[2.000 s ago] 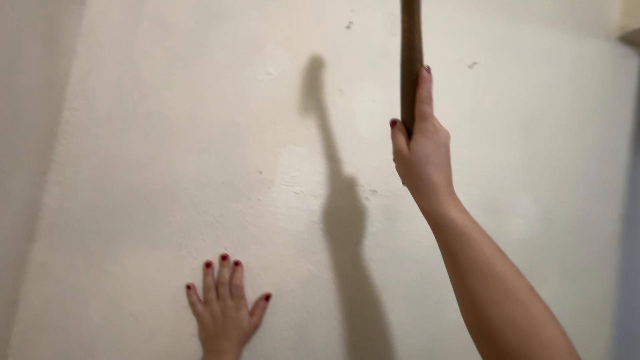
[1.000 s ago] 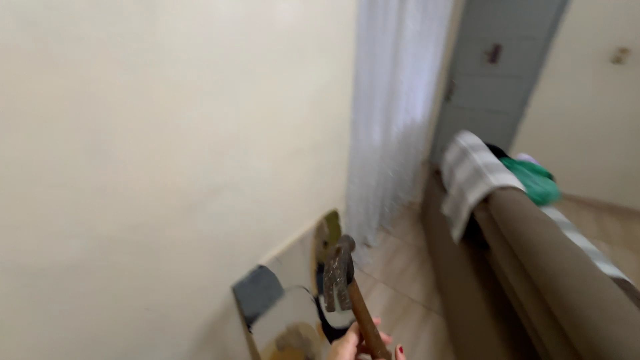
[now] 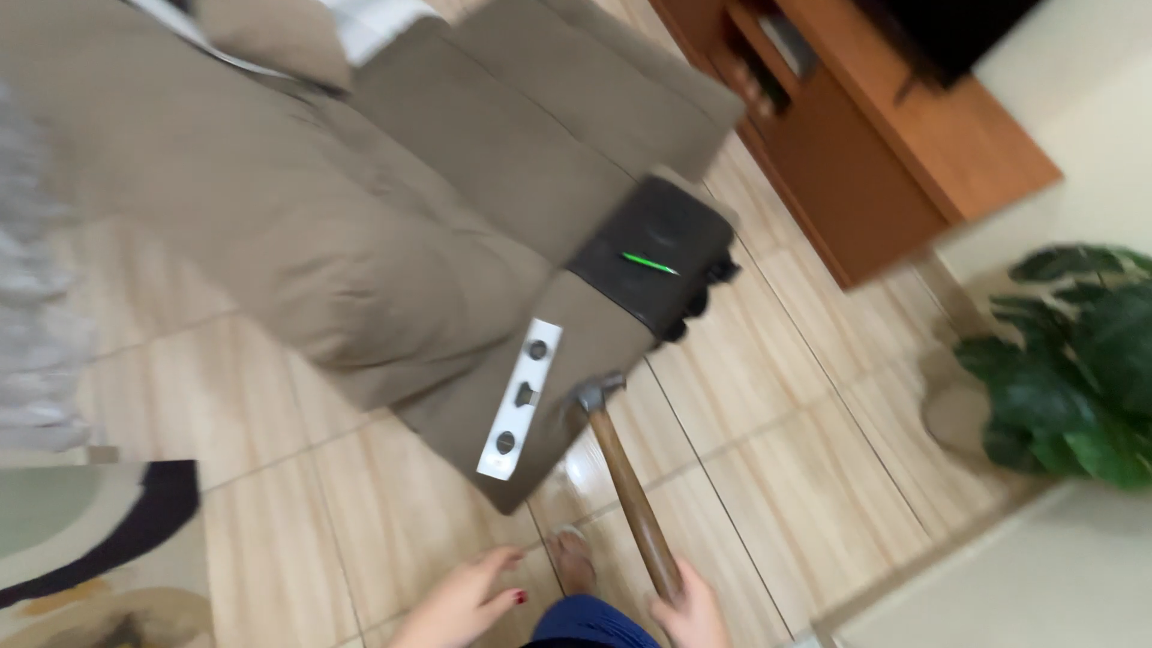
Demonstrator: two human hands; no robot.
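My right hand (image 3: pixel 691 607) grips the lower end of the wooden handle of a claw hammer (image 3: pixel 634 490), whose metal head points away from me beside the sofa arm. My left hand (image 3: pixel 463 598) is apart from it at the bottom, holding nothing, fingers spread. A white spirit level (image 3: pixel 520 400) with three dark-looking openings lies on the brown sofa arm (image 3: pixel 450 427). Farther along, a bright green pen or pencil (image 3: pixel 650 264) lies on a black tray-like cover (image 3: pixel 630 234) over the sofa's arm. The picture is somewhat blurred.
The brown sofa (image 3: pixel 504 135) fills the upper middle. A wooden TV cabinet (image 3: pixel 864 135) stands upper right, a leafy potted plant (image 3: pixel 1062 378) at the right. A patterned panel (image 3: pixel 99 549) is lower left, with a pale curtain (image 3: pixel 36 288) above. Tiled floor (image 3: pixel 738 405) lies below.
The view has swung far from the wall to the sofa and floor. My left hand, earlier spread against the wall, is now away from it. The hammer remains in my right hand, now lowered.
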